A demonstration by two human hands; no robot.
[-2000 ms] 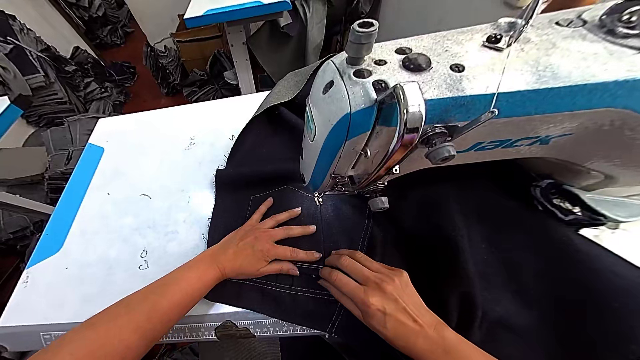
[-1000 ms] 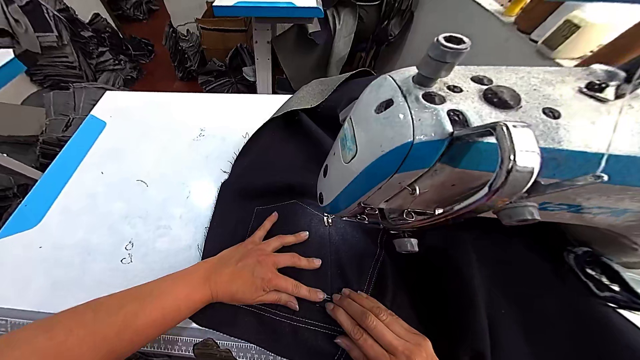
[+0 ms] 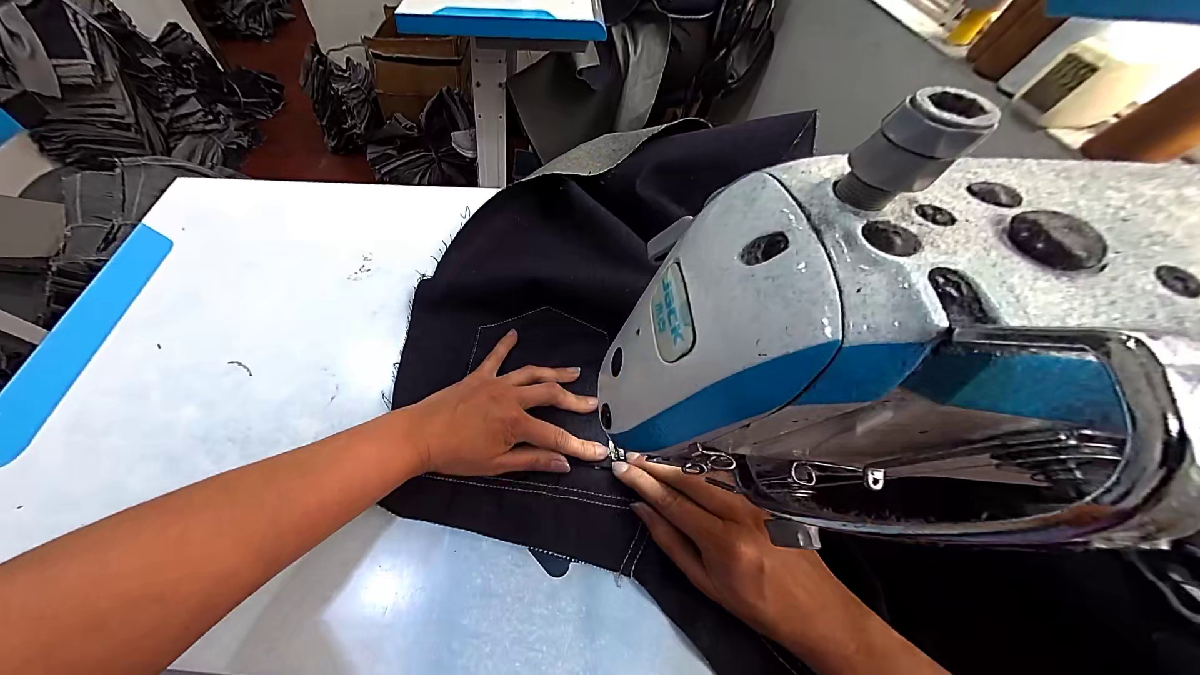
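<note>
Dark denim fabric [image 3: 544, 244] with a stitched, pointed pocket outline [image 3: 553, 337] lies under the head of a Jack industrial sewing machine [image 3: 750, 281]. Flat on the pocket area, my left hand [image 3: 506, 417] has its fingers spread, the index fingertip just left of the presser foot [image 3: 616, 452]. My right hand [image 3: 722, 534] rests on the cloth at the right of the foot, partly beneath the machine head, fingers extended close together. Neither hand grips the cloth. Pale stitch lines run below my left hand. The needle itself is mostly hidden.
The white machine table [image 3: 272, 300] has a blue edge [image 3: 84, 337] at left. Chrome thread guard [image 3: 1144, 422] juts out at right. Behind stand another table [image 3: 506, 23], a cardboard box [image 3: 417, 70] and stacks of dark cut fabric [image 3: 103, 103].
The fabric has shifted away from me under the machine, with the presser foot now close to my fingertips. Both hands have moved along with it, nearer the foot. The view has shifted.
</note>
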